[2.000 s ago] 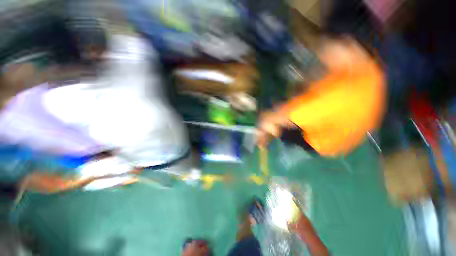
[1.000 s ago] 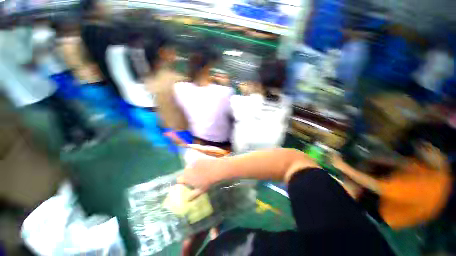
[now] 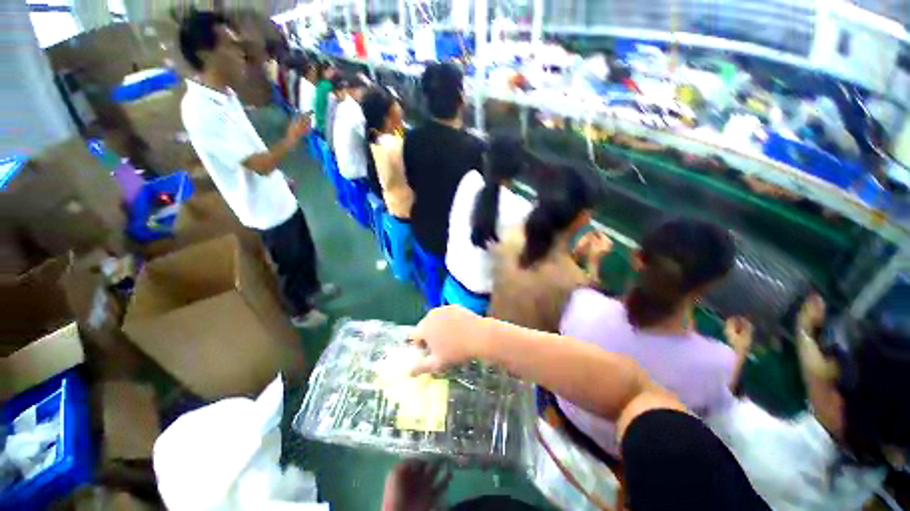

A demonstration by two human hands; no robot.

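A clear plastic blister tray, seemingly a stack (image 3: 334, 404), is held level in front of me, with a pale yellow paper label (image 3: 423, 403) on top. My right hand (image 3: 449, 339) reaches across from the right and grips the tray at its far edge, fingers over the top beside the label. My left hand (image 3: 417, 487) is dark, blurred and cut off by the bottom edge, just below the tray's near edge; whether it touches the tray cannot be told.
A white sack (image 3: 225, 454) and open brown carton (image 3: 205, 319) stand left, with a blue bin (image 3: 72, 439) beyond. A standing person (image 3: 239, 160) is in the aisle. Seated workers on blue stools (image 3: 396, 245) line the green conveyor (image 3: 649, 190) at right.
The view has swung toward the aisle and cartons and is sharper. The tray has moved right in the picture, my right hand still on it. The orange-clad person is out of view.
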